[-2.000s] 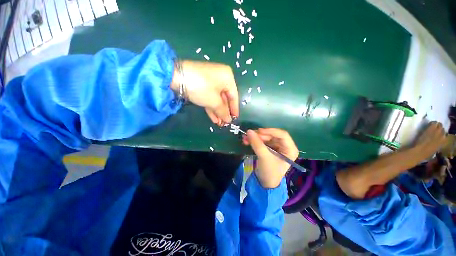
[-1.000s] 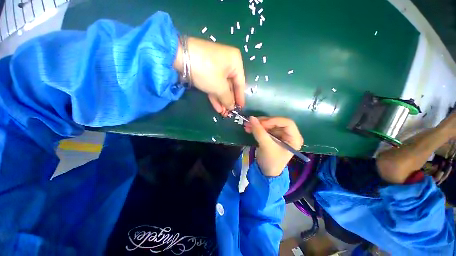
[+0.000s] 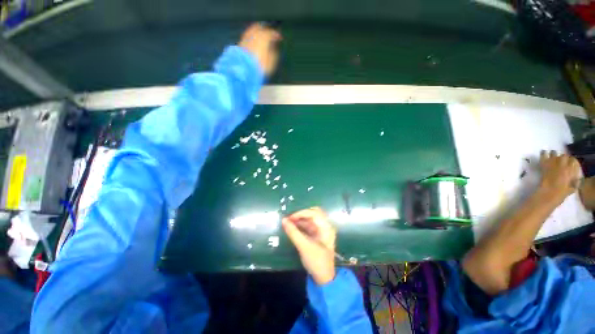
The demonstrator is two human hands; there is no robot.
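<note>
My left hand (image 3: 262, 47) is blurred and stretched far forward, past the pale strip, over the back green surface. Something dark shows at its fingertips, but I cannot tell what it is or whether it is held. My right hand (image 3: 313, 238) is over the front of the green mat (image 3: 391, 156), thumb and fingers pinched. A thin tool, likely the tweezers (image 3: 343, 258), shows partly beyond its palm side; the rest is hidden by the hand. Small white pieces (image 3: 264, 151) lie scattered on the mat, with a small white cluster (image 3: 273, 241) left of my right hand.
A wire spool (image 3: 445, 200) with green rims stands at the mat's right. Beyond it are a white sheet (image 3: 509, 150) and another person's forearm and hand (image 3: 559, 173). A grey metal box (image 3: 40, 156) with a yellow label and cables is at the far left.
My left hand has left the work by my right hand and reached far forward. My right hand stays near the front edge. The view has tilted up, showing the pale strip and back surface.
</note>
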